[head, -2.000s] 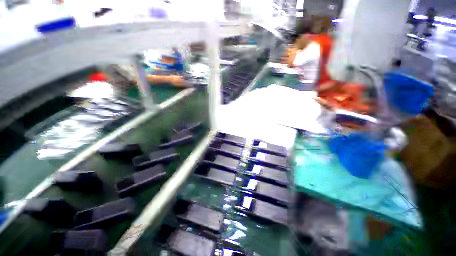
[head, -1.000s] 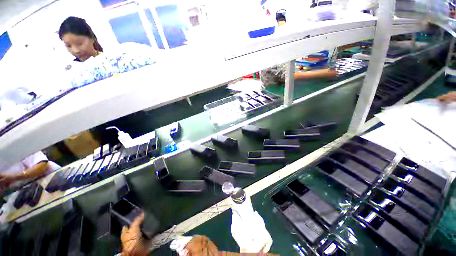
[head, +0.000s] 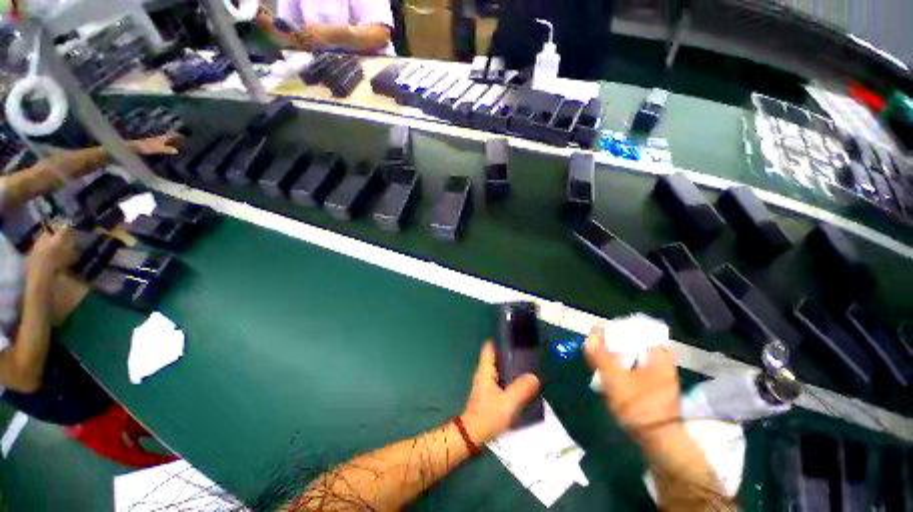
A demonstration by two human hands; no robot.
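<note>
My left hand [head: 501,402] holds a dark housing [head: 520,345] upright above the green bench, its glossy end up. My right hand [head: 641,388] grips a bunched white wiping cloth [head: 637,337] just right of the housing, not touching it. Flat white wipes [head: 542,458] lie on the bench below the left hand. A tiny blue film scrap [head: 569,347] lies between the hands. The solvent bottle [head: 731,394] with a shiny round metal top is right of my right hand, with white cloth [head: 717,455] below it.
Many housings [head: 618,254] lie on the dark belt beyond the pale edging [head: 420,270]. A black tray [head: 831,470] is at lower right. A crumpled wipe [head: 155,347] and a paper sheet [head: 170,488] lie left. A co-worker's hands and arms [head: 40,270] work at far left.
The view has swung left, off the black tray. My left hand, earlier at a housing over the belt, now holds one over the bench. My right hand with the cloth has come up beside it.
</note>
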